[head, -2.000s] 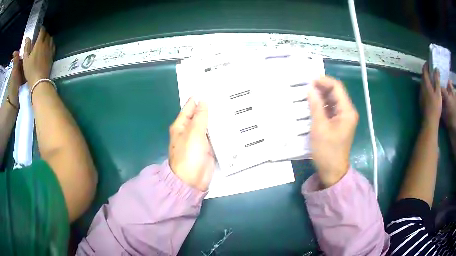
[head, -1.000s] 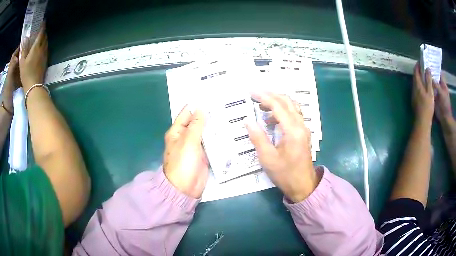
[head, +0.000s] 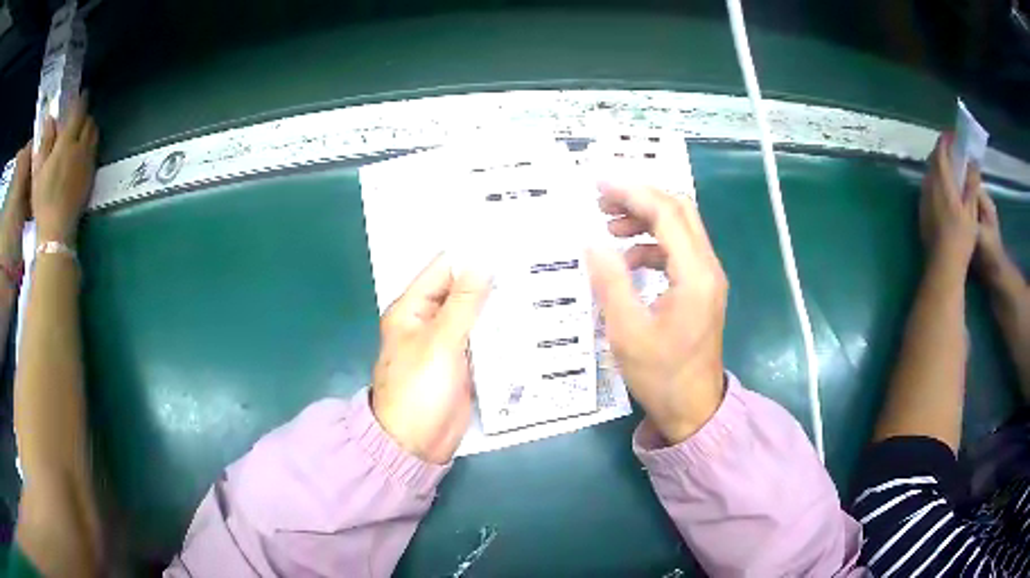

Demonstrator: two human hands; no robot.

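Observation:
A white printed leaflet (head: 540,327) with short black heading bars stands nearly upright in the picture, in front of me. My left hand (head: 427,350) grips its left edge between thumb and fingers. My right hand (head: 664,305) is at the right of it, slightly blurred, fingers curled and apart, over other printed leaflets (head: 649,147); whether it touches them I cannot tell. A large white sheet (head: 390,215) lies underneath, mostly blank where it shows. Much of the print is washed out by glare.
A pale rail (head: 282,138) crosses behind the papers, with a dark green surface beyond. A white cord (head: 779,215) runs down at the right. Neighbours' hands hold white papers at the far left (head: 62,169) and far right (head: 954,203).
The gripped leaflet has turned straighter and shifted slightly right. My right hand has moved a little right from the leaflet's edge. The left neighbour's arm has moved outward, and the view has shifted.

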